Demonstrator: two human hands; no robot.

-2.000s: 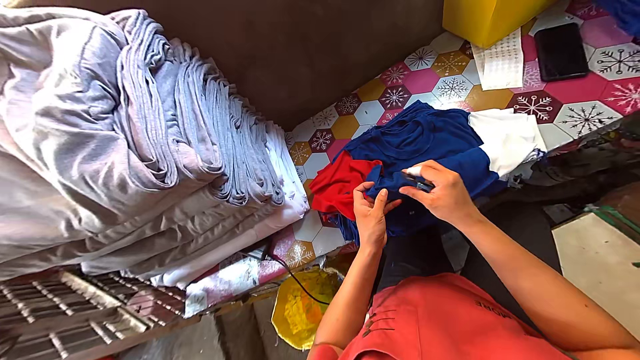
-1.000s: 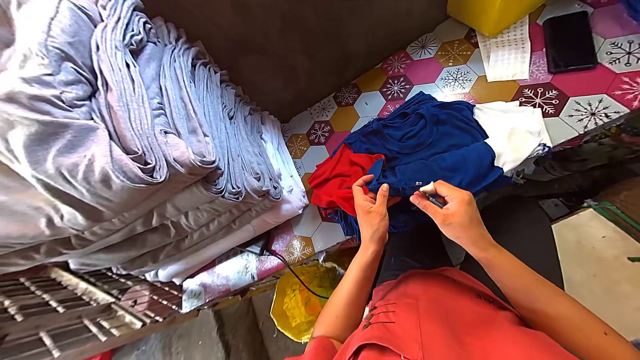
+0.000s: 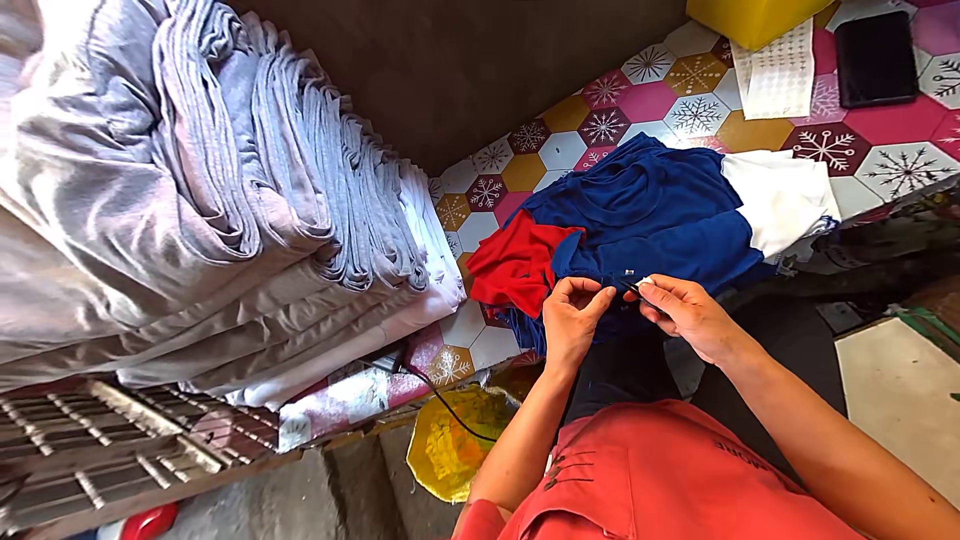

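A blue, red and white fabric garment (image 3: 660, 202) lies across the table edge, its red part (image 3: 517, 262) at the left and its white part (image 3: 784, 199) at the right. My left hand (image 3: 574, 315) pinches at the garment's near blue edge with thumb and forefinger; what lies between the fingertips is too small to tell. My right hand (image 3: 686, 311) holds a small dark pointed tool (image 3: 637, 289), perhaps thread snips, its tip close to my left fingertips. A small white tag (image 3: 629, 272) shows on the blue cloth just beyond.
A tall stack of folded grey cloth (image 3: 225, 187) fills the left. A black smartphone (image 3: 876, 60), a printed sheet (image 3: 776, 75) and a yellow container (image 3: 750, 19) stand at the back right. Below the table edge are a yellow bag-like container (image 3: 450, 450) and a black cable (image 3: 450, 405).
My right hand with the small tool has moved in to my left fingertips from slightly farther right a second ago. My left hand has stayed by the blue edge.
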